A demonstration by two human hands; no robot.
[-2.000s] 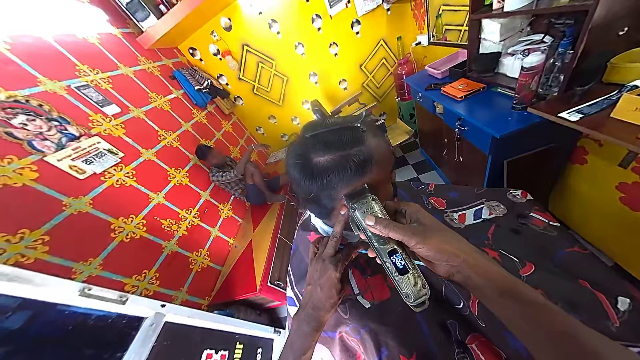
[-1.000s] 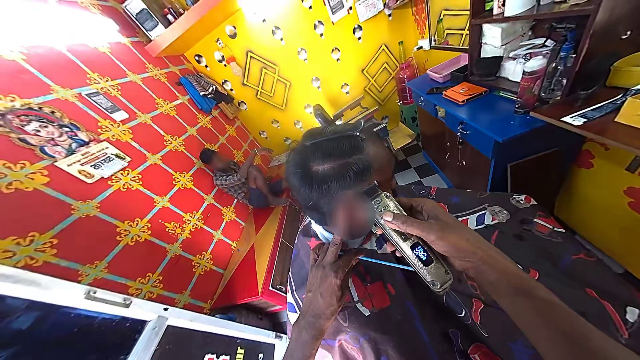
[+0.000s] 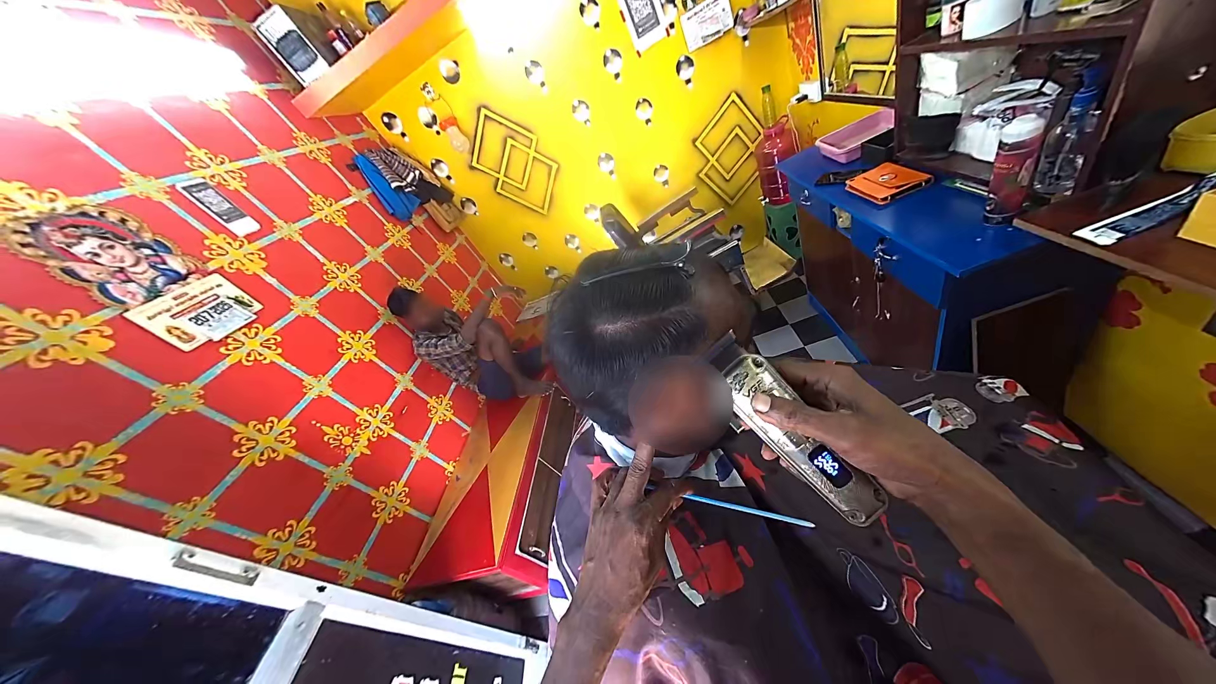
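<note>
A seated person's head with dark hair (image 3: 617, 318) is in the middle of the view, a patterned dark barber's cape (image 3: 779, 589) spread below it. My right hand (image 3: 841, 427) grips a metallic VGR hair clipper (image 3: 793, 437) with a lit display; its blade is close to the side of the head near the blurred face. My left hand (image 3: 632, 522) has a fingertip at the lower face and its other fingers curled around a thin blue-handled tool (image 3: 746, 510), probably a comb; most of that tool is hidden.
A blue cabinet (image 3: 912, 214) with an orange box (image 3: 888, 182) and dark shelves (image 3: 1016, 43) with bottles stand at the right. Another person (image 3: 456, 342) sits by the red patterned wall. A white-framed panel (image 3: 294, 617) lies at lower left.
The clipper has moved from low beside the face up to the side of the head by the forehead. More of the blue-handled tool shows below my left hand than two seconds ago.
</note>
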